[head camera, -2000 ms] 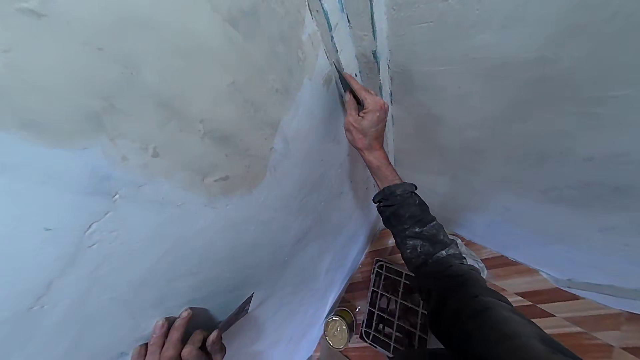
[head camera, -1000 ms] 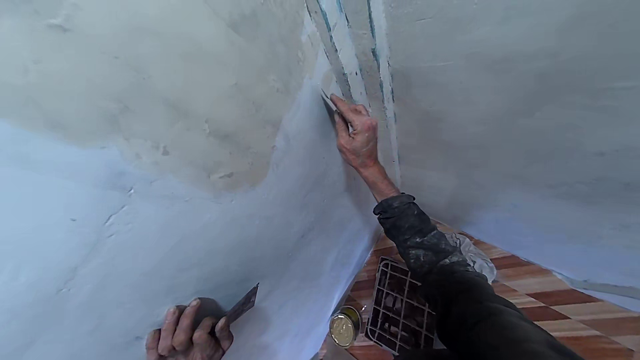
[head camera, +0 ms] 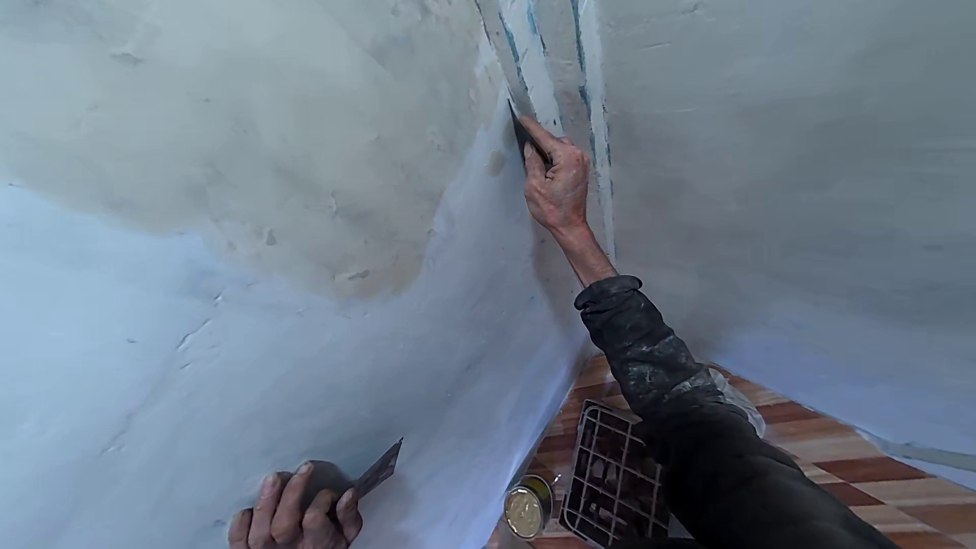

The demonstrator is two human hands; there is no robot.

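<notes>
My right hand (head camera: 560, 183), in a dark, dust-marked sleeve, grips a thin dark putty knife (head camera: 526, 141). Its blade edge lies against the left wall close to the inner corner, beside the strips with blue edges (head camera: 530, 65). Low in the view, my left hand (head camera: 297, 511) is closed round a second scraper, whose flat blade (head camera: 379, 468) points up and right; its handle is mostly hidden by the fingers. The left wall (head camera: 366, 358) is pale and smooth low down, with a beige-grey patch (head camera: 305, 137) above that has small pits and an uneven lower edge.
Below the corner, an open tin (head camera: 526, 512) with pale contents stands beside a dark crate with a light grid (head camera: 610, 488). A clear plastic bag (head camera: 738, 400) lies behind my right arm on the brown and cream patterned floor (head camera: 846, 450). The right wall (head camera: 785, 191) is grey.
Over the last second, my right hand and its putty knife have moved slightly up along the corner. My left hand still holds its scraper low in the view.
</notes>
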